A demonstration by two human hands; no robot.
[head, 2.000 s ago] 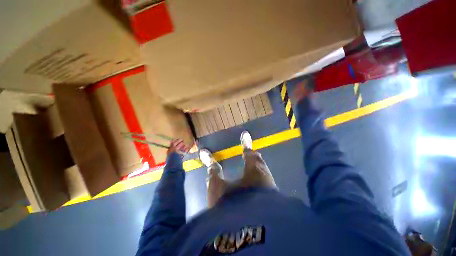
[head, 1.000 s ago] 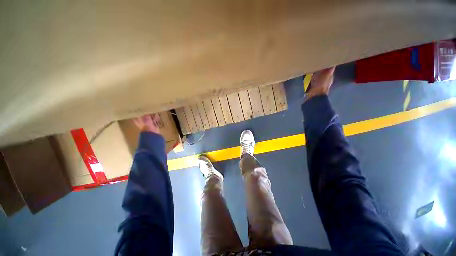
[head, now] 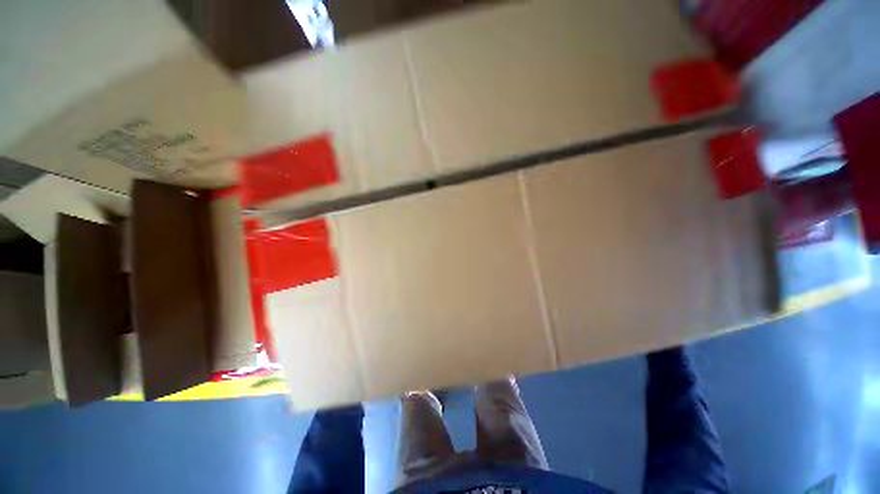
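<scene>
A large brown carton (head: 444, 280) fills the middle in front of me. Its near panel hangs over my shoes, and a dark gap runs across it between two panels. Red tape (head: 294, 253) shows at its left end, and more red tape (head: 735, 162) at its right end. Both my sleeves reach up to the carton's near edge. Both my hands are hidden behind or under it, so their grip cannot be seen.
An open carton with raised flaps (head: 172, 289) stands at the left. A large printed carton (head: 116, 106) is behind it. A red object (head: 862, 159) is at the right edge. A yellow floor line (head: 227, 389) runs below the cartons.
The big carton has shifted and turned so its taped panels face me and cover the wooden slats. Both hands, visible one second ago, are now hidden behind it. The pale strip from two seconds ago is out of sight.
</scene>
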